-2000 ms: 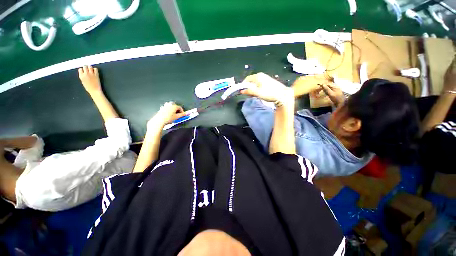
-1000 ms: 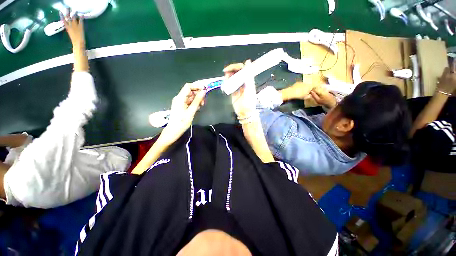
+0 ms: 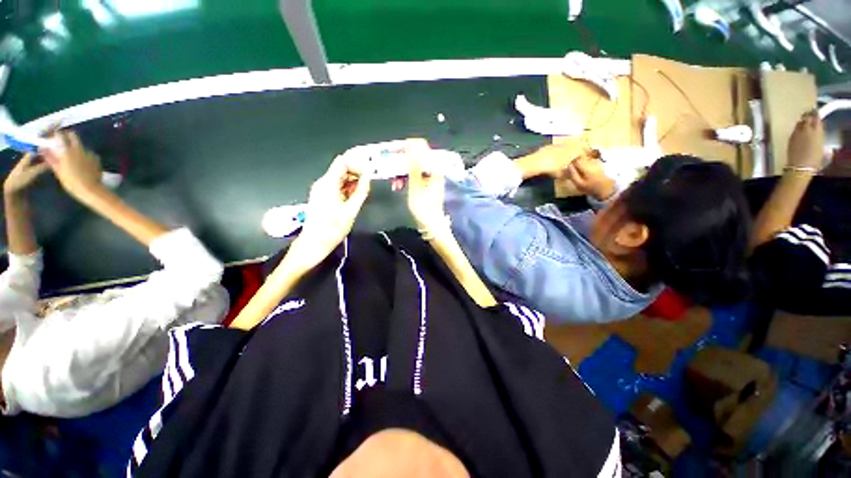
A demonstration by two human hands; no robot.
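A white housing piece (image 3: pixel 385 161) is held level between my two hands above the dark bench, with a little blue showing on it. My left hand (image 3: pixel 341 189) grips its left end with thumb and fingers. My right hand (image 3: pixel 425 187) grips it near the right end, and a white part sticks out past the fingers to the right. Whether this is one piece or two joined pieces is not clear. Another white shell (image 3: pixel 284 220) with a bit of blue lies on the bench, left of my left hand.
A neighbour's hands (image 3: pixel 70 163) hold a white and blue part at the left. At the right, a neighbour in denim (image 3: pixel 523 233) works over cardboard (image 3: pixel 690 107) with white parts and wires. A pale rail (image 3: pixel 411 72) and grey upright (image 3: pixel 306 42) border the green conveyor.
The long white piece in my right hand has swung down level against the part in my left hand. The left neighbour's arm has drawn back from the conveyor, now holding a part.
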